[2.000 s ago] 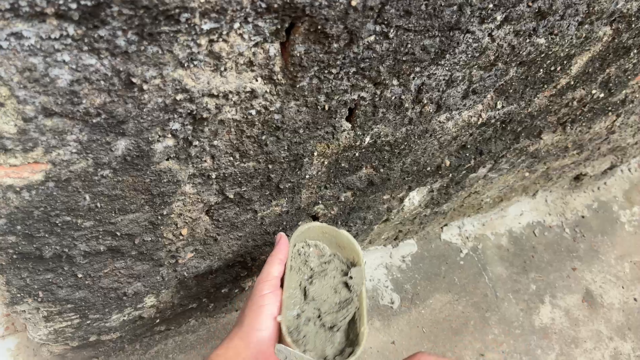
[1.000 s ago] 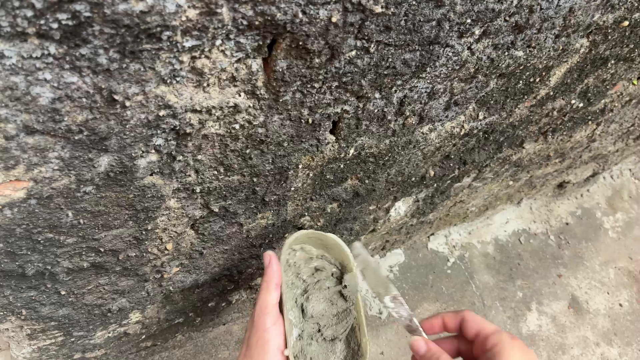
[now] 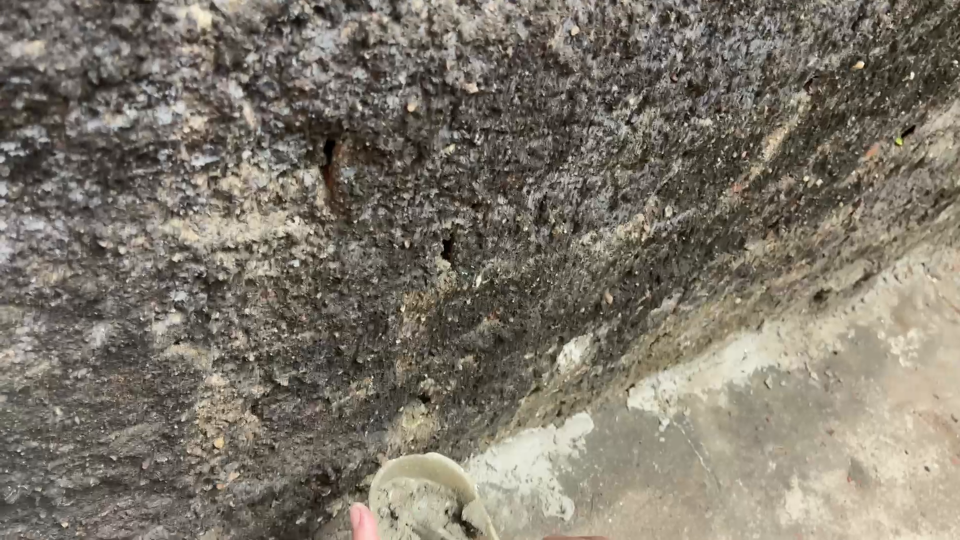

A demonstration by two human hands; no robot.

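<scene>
At the bottom edge, a fingertip of my left hand (image 3: 364, 522) lies against the left side of a pale plastic container (image 3: 431, 465). The rest of that hand is out of frame. Wet grey mortar (image 3: 420, 506) fills the part of the container that shows. A blade-like tool end (image 3: 477, 517) is at the container's right side, partly over the rim. Of my right hand (image 3: 576, 538) only a sliver shows at the bottom edge, so its grip is hidden.
A rough, dark, weathered wall (image 3: 525, 187) spans most of the view, with narrow holes (image 3: 448, 247) in it. Along its foot runs a concrete floor (image 3: 750, 450) with whitish mortar patches (image 3: 525, 457).
The container and both hands now sit lower in view, mostly cut off. My right hand came in with a flat-bladed tool one second ago; the tool is now at the container's rim.
</scene>
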